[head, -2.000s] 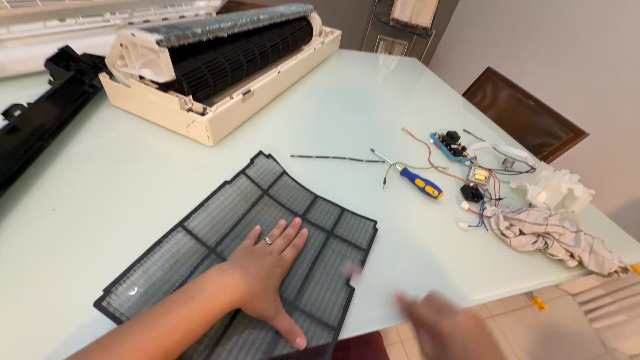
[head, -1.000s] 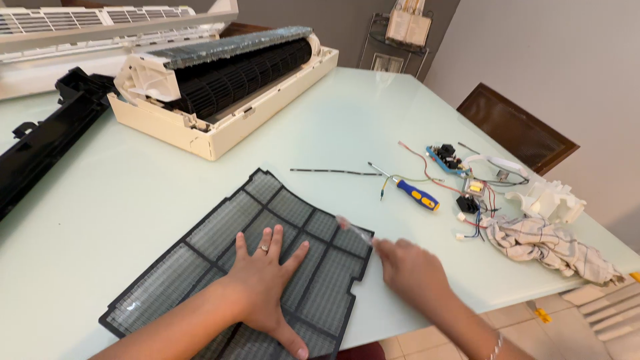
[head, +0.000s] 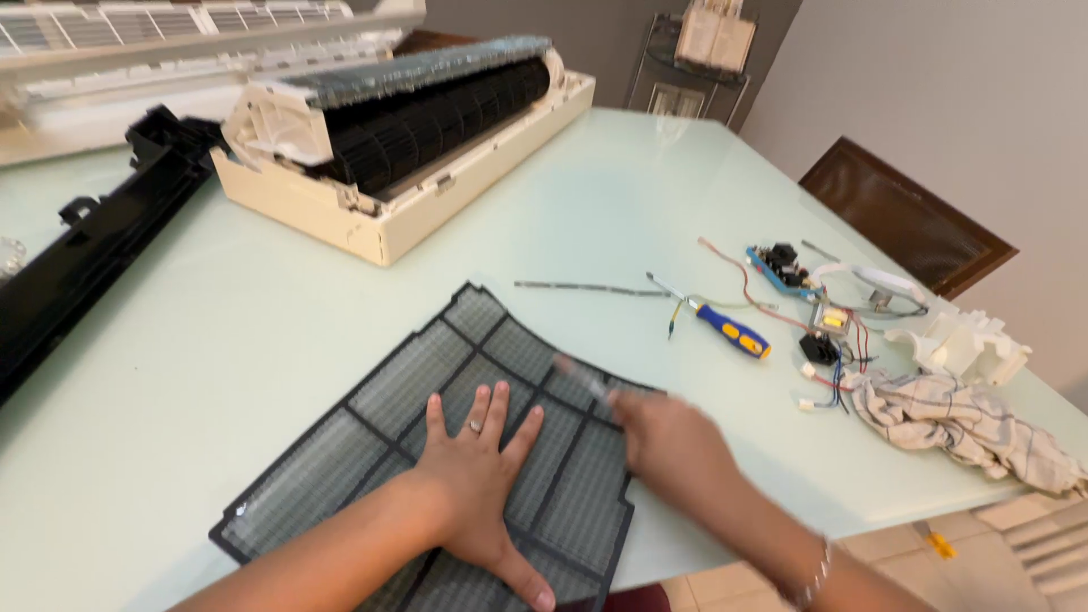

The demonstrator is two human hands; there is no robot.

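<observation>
A dark-framed mesh air filter (head: pixel 561 442) lies flat on the glass tabletop near its front edge. My left hand (head: pixel 476 476) presses on its middle, palm down with fingers spread, a ring on one finger. Over the filter's right part, my right hand (head: pixel 671 433) is closed around a slim brush (head: pixel 586 378), whose tip is blurred above the mesh near the upper right edge. Beyond the filter lie a blue and yellow screwdriver (head: pixel 733 331) and a thin dark strip (head: pixel 591 288).
An opened air conditioner body (head: pixel 382 229) with a black fan roller stands at the back. A long black plastic part (head: pixel 93 246) and white covers (head: pixel 195 93) lie left. On the right are a circuit board (head: pixel 782 272), wires, a white plastic piece (head: pixel 969 344) and a crumpled cloth (head: pixel 960 416).
My right hand has come in from beside the filter to over its right part with the brush. My left hand stays spread on the mesh.
</observation>
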